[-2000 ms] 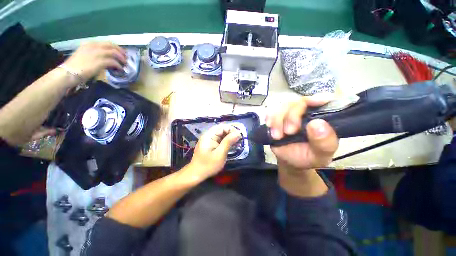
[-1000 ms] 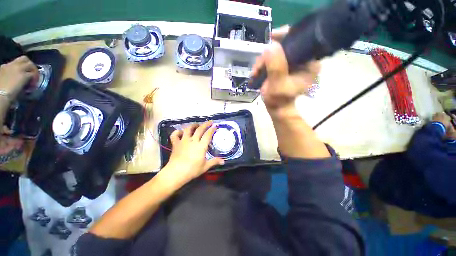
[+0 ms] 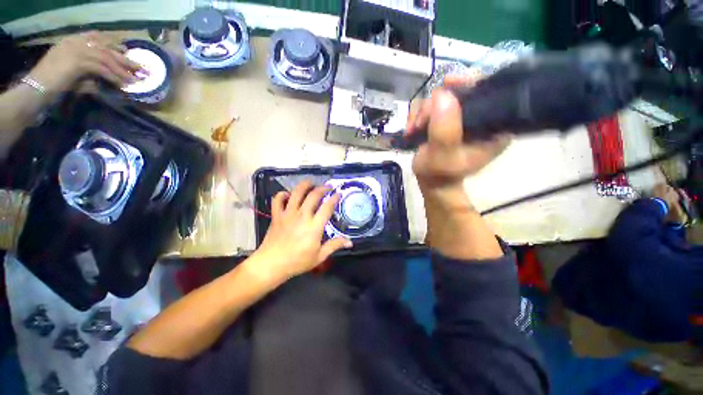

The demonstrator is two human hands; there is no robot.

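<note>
A black speaker cabinet shell (image 3: 395,212) lies on the bench at the front edge with a silvery speaker driver (image 3: 358,208) in its right part. My left hand (image 3: 297,231) rests with spread fingers over the shell's left part, its fingertips at the driver's left rim. A thin red speaker wire (image 3: 258,212) runs out at the shell's left. My right hand (image 3: 455,143) is shut on the black electric screwdriver (image 3: 539,92), which is blurred and tilted, its tip close to the front of the grey-white screw feeder (image 3: 370,96). No screw can be made out.
Stacked shells with drivers (image 3: 116,208) stand at left. Loose drivers (image 3: 216,38) stand at the back. Another person's hand (image 3: 85,62) touches a pale-coned driver (image 3: 146,73). Red wire bundle (image 3: 607,158) and another person's sleeve (image 3: 632,270) are at right. The screwdriver's cable crosses the right side.
My right hand has moved the screwdriver from beside the shell to the feeder's front. My left hand has shifted from pinching over the driver to resting flat on the shell. The neighbour's hand has moved.
</note>
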